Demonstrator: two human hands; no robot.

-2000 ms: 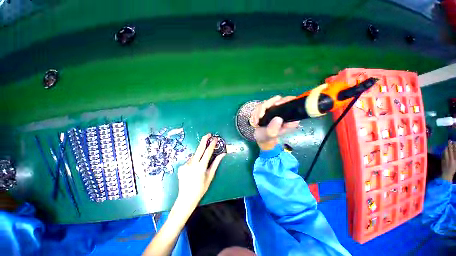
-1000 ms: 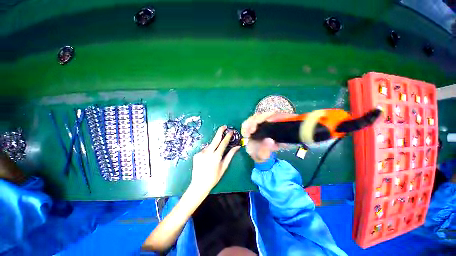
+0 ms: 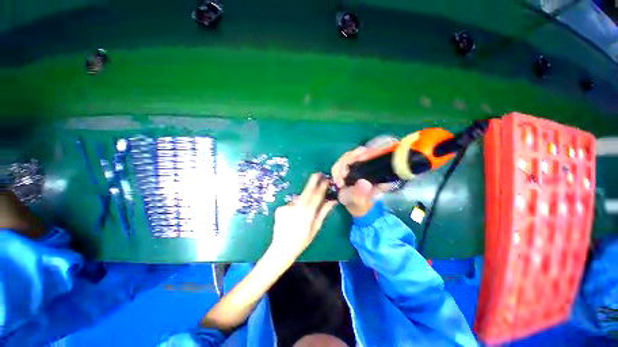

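Note:
My left hand [image 3: 298, 215] holds a small black round housing [image 3: 331, 192] at its fingertips on the green bench; the fingers mostly hide it. My right hand [image 3: 356, 188] grips the orange-and-black electric screwdriver [image 3: 396, 162], which lies slanted, its rear end up to the right and its front end at the housing. The tip is hidden by my fingers. The screw dish [image 3: 381, 142] is partly covered behind the screwdriver. A loose shiny heap of small parts [image 3: 259, 186] lies left of my left hand.
Panel strips [image 3: 176, 186] and thin dark blue rails [image 3: 108, 183] lie left. A red compartment tray [image 3: 539, 223] stands right. A small white battery [image 3: 417, 213] lies near the black cord [image 3: 440, 196]. Black units [image 3: 348, 25] sit along the conveyor. Blue sleeves of coworkers [image 3: 34, 278] show at both sides.
The screwdriver has moved from over the dish to the housing in my left hand, and its rear end now tilts up to the right. The view has shifted, and glare covers the strips.

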